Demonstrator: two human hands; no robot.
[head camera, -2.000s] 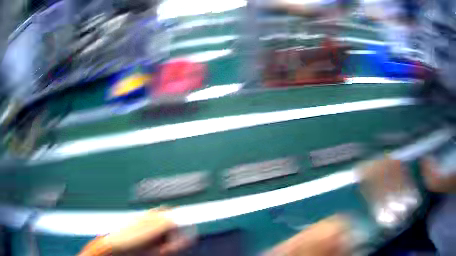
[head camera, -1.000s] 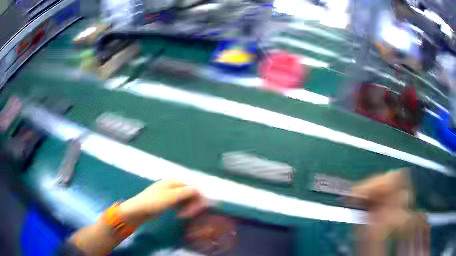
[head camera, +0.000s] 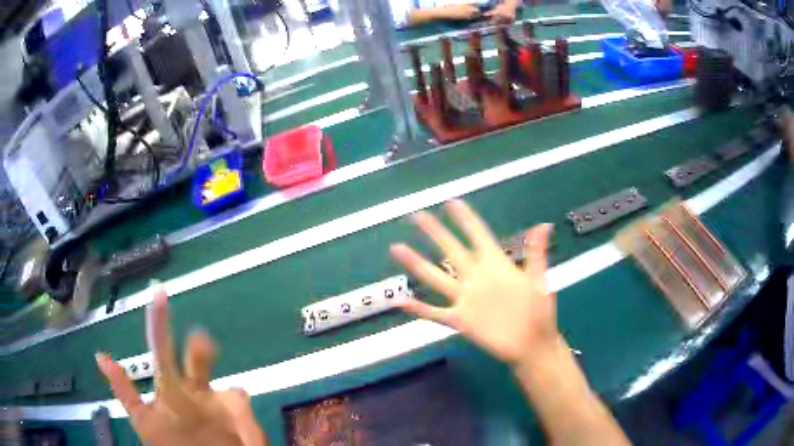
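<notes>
A silver fixture plate (head camera: 357, 305) with several round holes lies on the green belt between my hands. My right hand (head camera: 487, 292) is spread open above the belt, just right of this plate, and partly covers another plate (head camera: 523, 248). My left hand (head camera: 187, 392) is at the lower left with its fingers apart, slightly blurred, in front of a pale plate (head camera: 137, 367). I see nothing held in either hand. The black parts tray (head camera: 418, 405) is at the near edge, with a heap of small copper-coloured parts (head camera: 324, 423) in its left part.
More plates (head camera: 607, 211) lie to the right, beside a divided tray (head camera: 683, 261) with orange-red strips. Across the belt are a small blue bin (head camera: 219, 181), a red bin (head camera: 296, 157), a reddish-brown rack (head camera: 501, 119) and a larger blue bin (head camera: 642, 63). Another person's hands (head camera: 474, 12) show at the top.
The view has turned and sharpened. My right hand has moved from the right toward the middle and is now spread. My left hand has moved left, away from the black tray, with its fingers apart.
</notes>
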